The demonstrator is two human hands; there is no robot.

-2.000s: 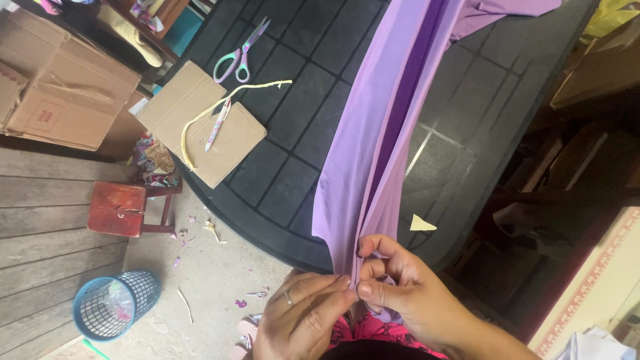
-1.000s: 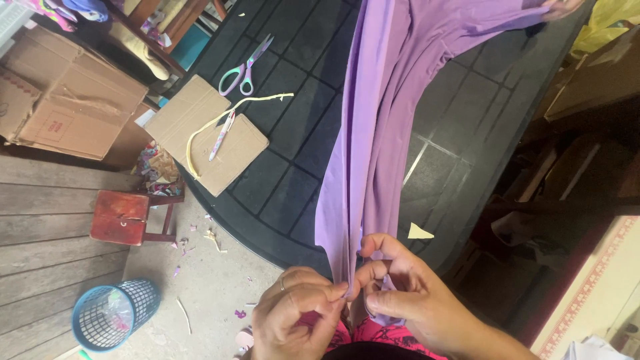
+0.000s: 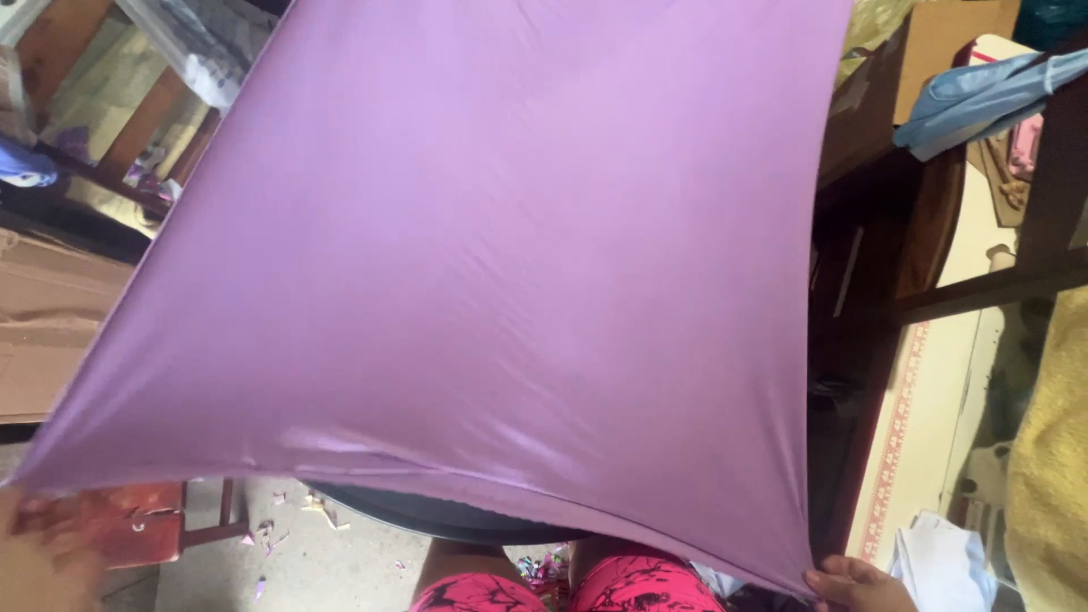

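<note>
A large sheet of purple stretchy fabric (image 3: 510, 272) is spread taut in the air and fills most of the view. My left hand (image 3: 47, 544), blurred at the lower left edge, is at the fabric's near left corner and grips it. At the lower right, my right hand (image 3: 858, 585) pinches the near right corner between thumb and fingers. The far edge of the cloth runs out of view at the top. Beneath it only the rounded rim of the dark table (image 3: 425, 514) shows; the fabric hides the rest of the tabletop.
A red stool (image 3: 140, 523) stands at the lower left, with scraps (image 3: 323, 510) on the floor beside it. A cardboard box (image 3: 59, 323) is at the left. On the right are a light blue cloth (image 3: 977, 102), dark wooden furniture (image 3: 943, 297) and a yellow cloth (image 3: 1054, 459).
The purple fabric, a narrow folded length before, is now spread wide. My hands, close together earlier, have moved far apart to its corners. The scissors and cardboard on the table are now hidden.
</note>
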